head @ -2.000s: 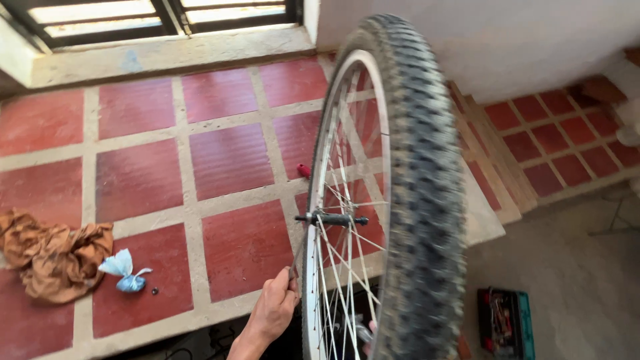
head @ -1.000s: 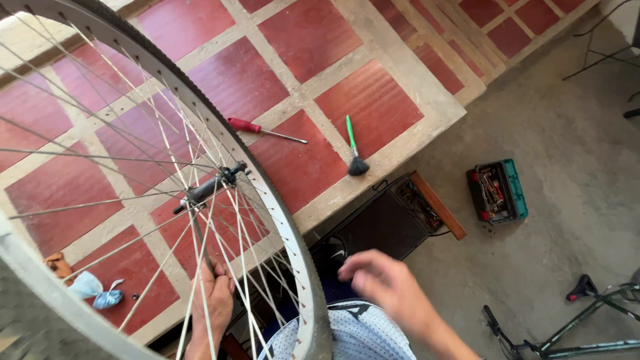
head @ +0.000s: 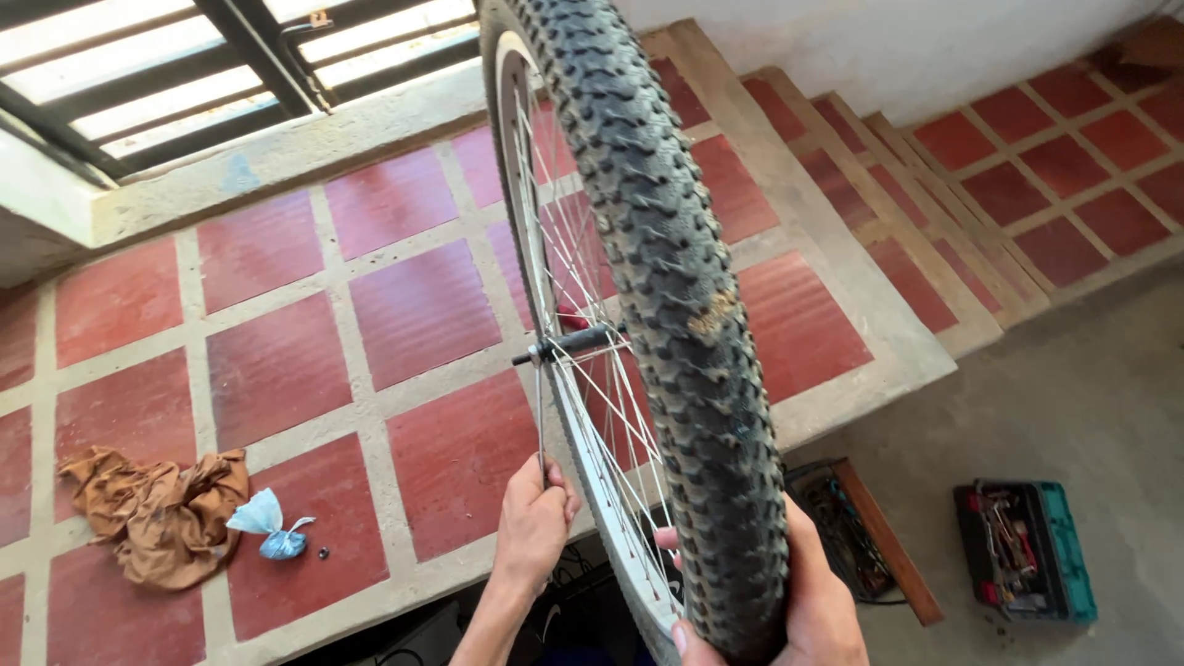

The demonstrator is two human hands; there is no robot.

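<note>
A bicycle wheel [head: 661,277] with a knobby black tire stands upright at the centre. My left hand [head: 536,518] is closed around a thin metal wrench [head: 541,416], whose far end meets the nut on the axle beside the hub [head: 578,342]. With my right hand [head: 809,592] I grip the tire and rim low on the wheel, fingers partly hidden behind the rubber. Behind the spokes shows part of a red screwdriver handle [head: 572,317]. A brown cloth [head: 162,518], a small tied blue bag [head: 280,536] and a small dark part [head: 324,553] lie at the left.
The red-tiled ledge [head: 425,310] runs below a barred window [head: 231,74]. Tiled steps [head: 888,213] descend at the right. On the concrete floor sits an open toolbox [head: 1022,550] full of tools; nearer is an open wooden drawer [head: 888,541] with items inside.
My right hand, which was off the wheel one second ago, now holds the tire. The view has swung left, and the wheel appears nearly edge-on again.
</note>
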